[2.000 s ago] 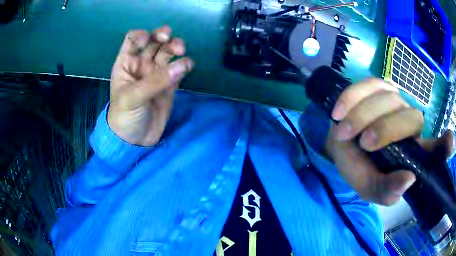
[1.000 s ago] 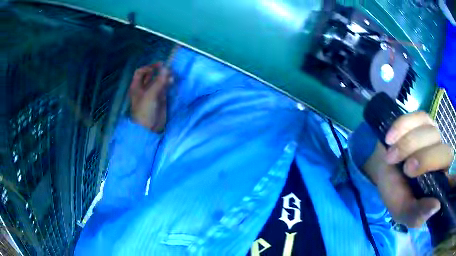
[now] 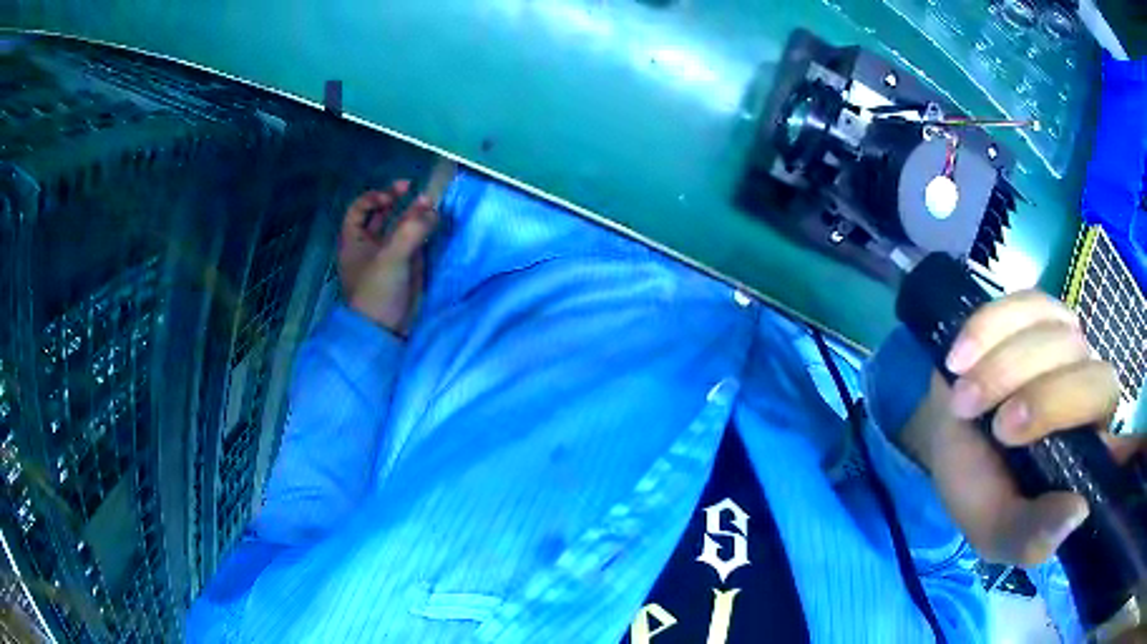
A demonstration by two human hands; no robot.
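The black lens-and-fan module (image 3: 868,157) lies on the green bench at upper right, with a grey fan disc, pale round label and thin red wires. My right hand (image 3: 1025,421) grips the black electric screwdriver (image 3: 941,292). Its front end is at the module's near edge beside the fan; whether the bit touches a screw is not clear. My left hand (image 3: 387,258) is small and dim, below the bench's front edge beside my blue smock. Its fingers are partly curled near a small pale strip (image 3: 443,180); whether they hold anything cannot be told.
The bench's pale front edge (image 3: 566,216) runs diagonally down to the right. A clear plastic tray (image 3: 1025,44) is at the upper right. A blue bin (image 3: 1119,157) and a yellow-edged grid sheet (image 3: 1113,308) are at the right. A black cord (image 3: 887,478) hangs across my smock.
My left hand has gone from over the bench edge down below it. The view has turned, so the module appears further right and tilted. My right hand still grips the screwdriver.
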